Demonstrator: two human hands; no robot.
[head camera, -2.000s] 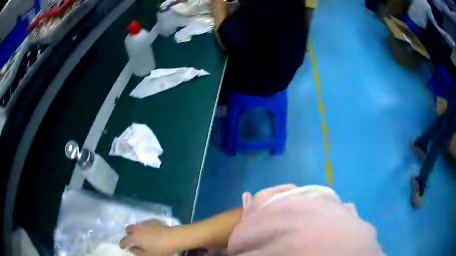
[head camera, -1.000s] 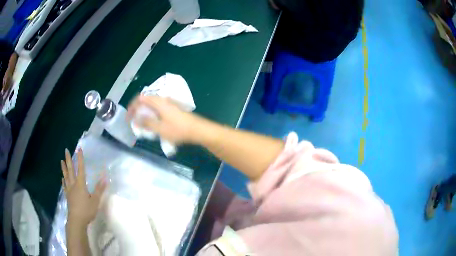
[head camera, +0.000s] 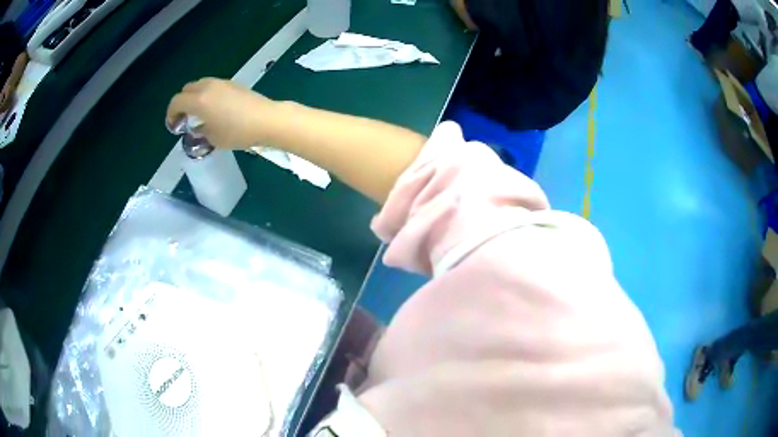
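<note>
A white top cover (head camera: 213, 363) lies face up on a shiny stack of clear plastic bags (head camera: 153, 230). Its grey dotted sunburst, oval logo and small icons show; glare washes out much of it. My right hand (head camera: 220, 113) is at the silver top of a translucent-white bottle (head camera: 215, 181), with a small bunched white piece at its fingertips. The fingers hide part of the bottle's top and lid. A white cloth (head camera: 299, 165) lies right of the bottle, partly behind my forearm. My left hand is out of the picture.
A long white cloth (head camera: 362, 53) and a cut-off white bottle (head camera: 328, 15) are farther along the green bench. The curved conveyor edge runs on the left, with a pale cover (head camera: 13, 367) beyond. A person in black (head camera: 542, 64) sits on a blue stool at right.
My right hand has moved from beside the bottle up and left onto its top. My left hand has left the picture, and the cover's printed face now shows.
</note>
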